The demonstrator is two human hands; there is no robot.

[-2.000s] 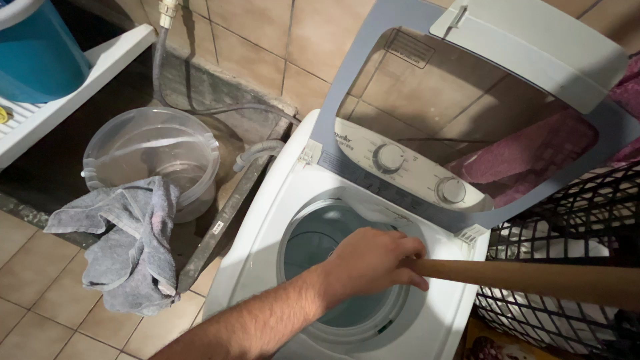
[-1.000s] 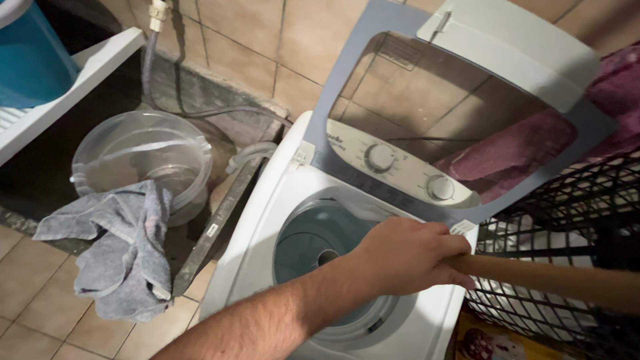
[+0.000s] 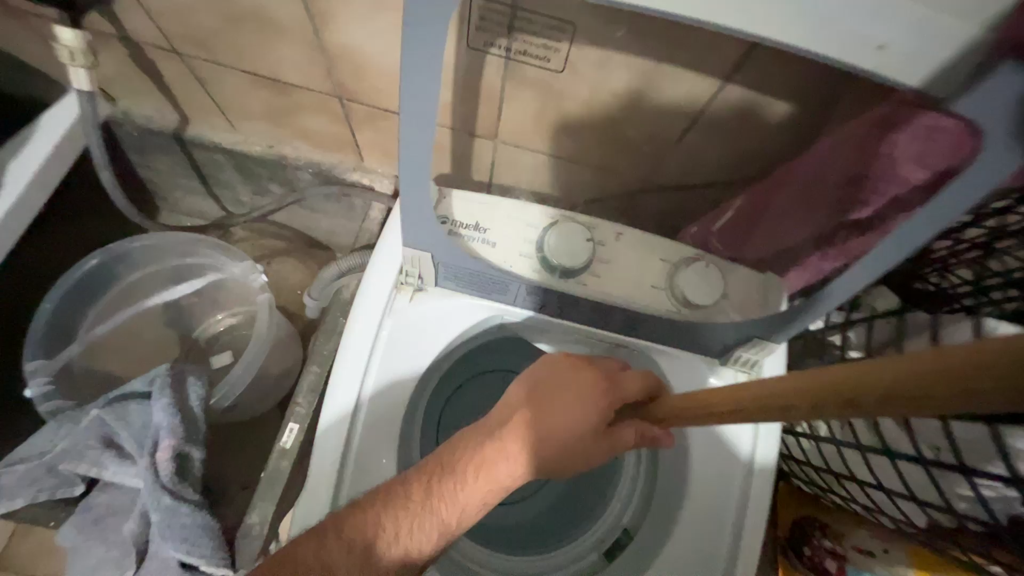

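Observation:
My left hand (image 3: 580,412) comes in from the bottom left, back of the hand up, with its fingers closed on the end of a wooden stick (image 3: 800,386). The stick runs off the right edge of the view. Beneath the hand is the open round tub (image 3: 560,520) of a white top-loading Mueller washing machine (image 3: 724,488). Its lid (image 3: 420,120), with a see-through panel, stands raised over the control panel (image 3: 512,240) and its two knobs. My hand and forearm hide part of the tub. My right hand is out of view.
Left of the machine, a clear plastic bucket (image 3: 276,344) has a grey towel (image 3: 172,496) draped over its rim. A grey hose (image 3: 104,172) runs along the tiled wall. On the right is a dark mesh basket (image 3: 904,448) with light fabric inside; pink fabric (image 3: 864,192) shows through the lid.
The view has moved closer to the machine. My left hand keeps its hold on the stick over the tub, in all the frames.

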